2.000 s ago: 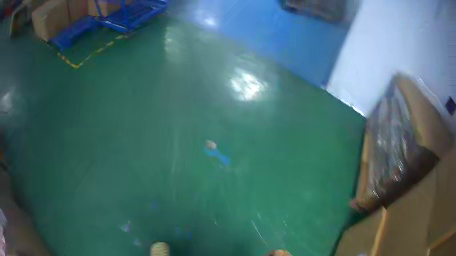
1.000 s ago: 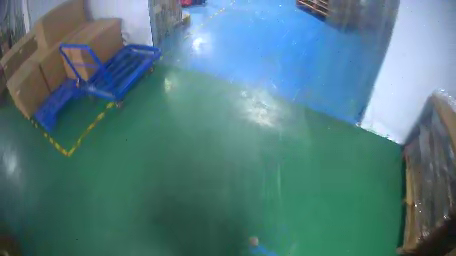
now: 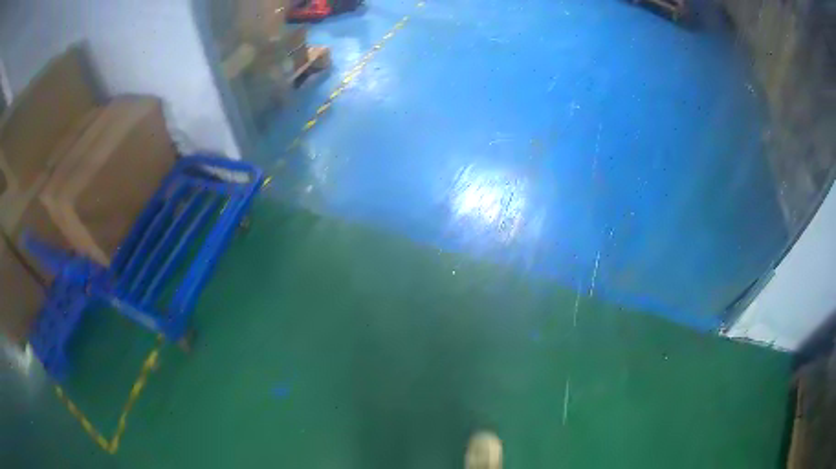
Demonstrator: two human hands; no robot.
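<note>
Neither my left hand nor my right hand is in view. Nearest in front of me is the glossy green floor [image 3: 385,330], which meets a blue floor [image 3: 550,110] farther ahead. A small pale rounded thing [image 3: 484,451], perhaps the tip of my shoe, shows at the bottom edge. The picture is blurred.
A blue trolley [image 3: 188,243] stands at the left beside large brown cartons [image 3: 124,174]. Yellow floor lines [image 3: 137,389] run by it. A white wall end [image 3: 793,284] and a brown carton edge [image 3: 811,421] are at the right. A red thing [image 3: 309,9] is far off.
The view has moved forward towards the blue floor. The trolley and cartons now look nearer at the left. The carton with clear plastic at the right has mostly left the picture.
</note>
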